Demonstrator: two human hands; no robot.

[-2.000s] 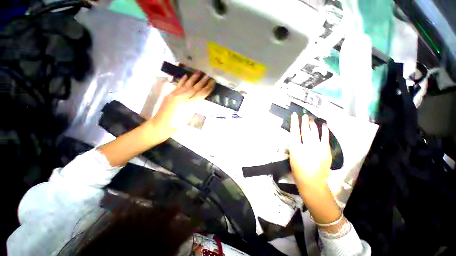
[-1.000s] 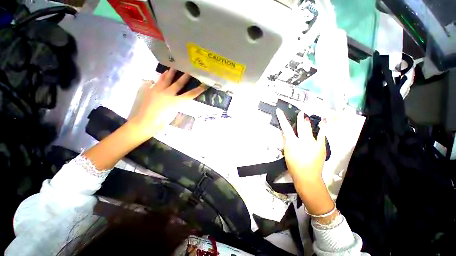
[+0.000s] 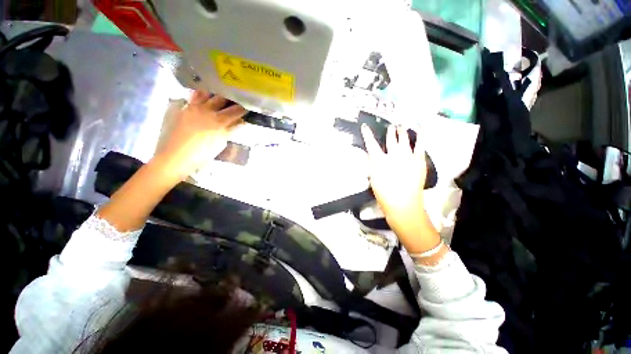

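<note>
My left hand (image 3: 196, 131) lies with bent, spread fingers on a dark strap (image 3: 271, 123) at the lower edge of the machine head (image 3: 242, 41). The head and my fingers hide much of that strap. My right hand (image 3: 396, 166) is palm down with spread fingers on a curved dark strap piece (image 3: 430, 171). A flat black webbing end (image 3: 341, 205) sticks out to its left. Neither hand visibly pinches anything. The white plate (image 3: 297, 169) lies under the work. The needle area is hidden or washed out by glare.
Long padded camouflage shoulder straps (image 3: 228, 214) lie between my arms, nearest my body. A dark camouflage pile (image 3: 31, 117) is at the left. A heap of black webbing (image 3: 526, 200) is at the right. A green-teal bed cover (image 3: 456, 76) and a control panel (image 3: 588, 24) are at the upper right.
The view has shifted, so the machine head and work sit further up and left. Less of the strap beside my left hand shows under the head. Both hands stay on the straps.
</note>
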